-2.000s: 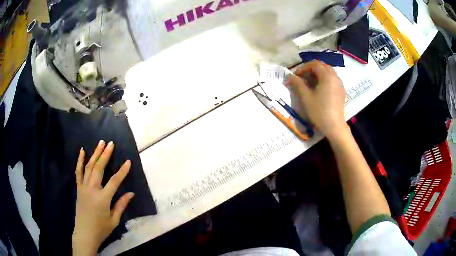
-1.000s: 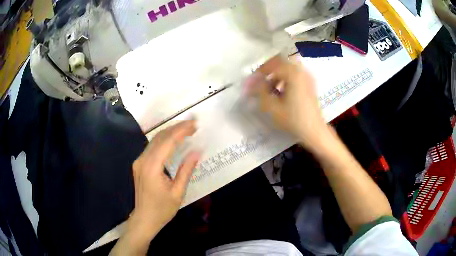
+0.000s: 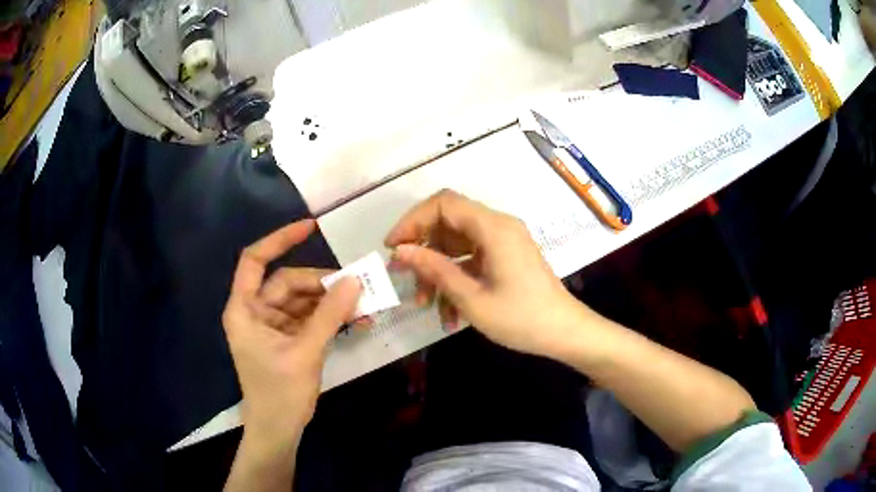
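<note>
A small white printed label point(image 3: 375, 286) is pinched between the thumb and fingers of my left hand point(image 3: 285, 317), above the table's front edge. My right hand point(image 3: 480, 274) is at the label's upper right corner, its thumb and index finger pinched together; whether they grip the label or something tiny is not clear. Thread snips point(image 3: 580, 173) with orange and blue handles lie on the table beyond my right hand. A black garment panel point(image 3: 192, 250) lies at the left, partly behind my left hand.
The sewing machine's needle end point(image 3: 216, 91) is at the upper left. A navy scrap point(image 3: 657, 82), a dark red-edged piece point(image 3: 720, 56) and yellow tape point(image 3: 795, 58) are at the upper right. A printed ruler point(image 3: 692, 159) runs along the front edge. A red basket point(image 3: 838, 384) is at the lower right.
Both hands have come together in front of the table, my right from the label and snips area, my left off the black panel. The label now shows in my left hand. The snips lie uncovered.
</note>
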